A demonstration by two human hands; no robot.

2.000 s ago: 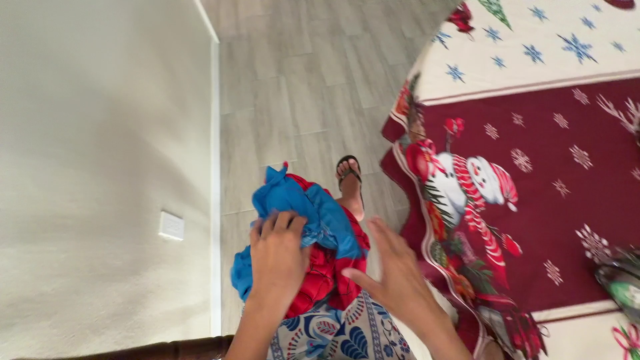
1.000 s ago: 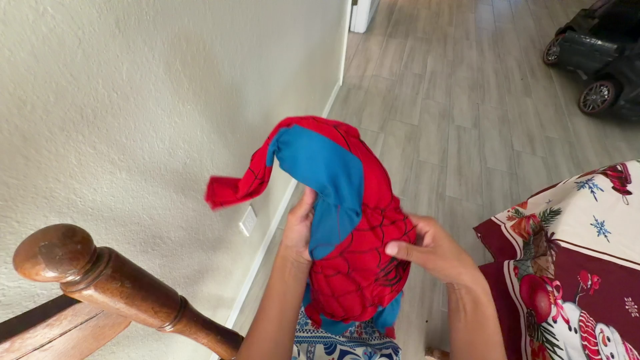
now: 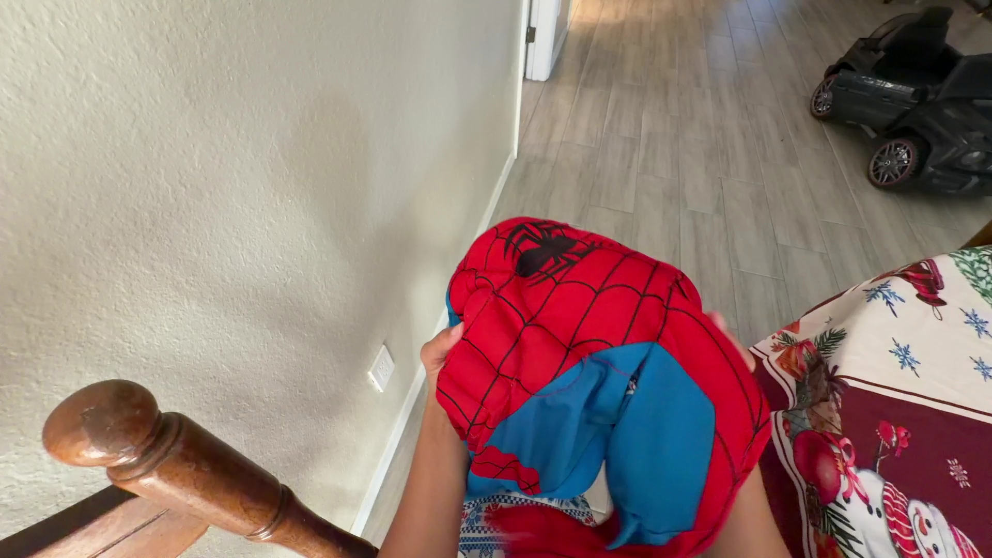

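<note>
A red and blue Spider-Man costume (image 3: pixel 573 310) with black web lines and a black spider emblem is held up in front of me. My left hand (image 3: pixel 443 349) grips its left edge, thumb on the red cloth and fingers hidden behind. Behind its right side is my right hand (image 3: pixel 732 341), mostly covered by the fabric, with only a little of it showing. The lower part of the costume hangs over my patterned blue and white clothing and is blurred at the bottom.
A turned wooden post (image 3: pixel 209 465) stands at lower left by the textured wall (image 3: pixel 232 194), which has an outlet (image 3: pixel 381 368). On the right, a Christmas tablecloth (image 3: pixel 914 434) covers a table. A black ride-on toy car (image 3: pixel 907 108) is on the wood-look floor (image 3: pixel 659 155).
The costume, bunched low two seconds ago, is now spread between my hands. Its spider emblem has come into view, and the loose piece that stuck out leftward is no longer there.
</note>
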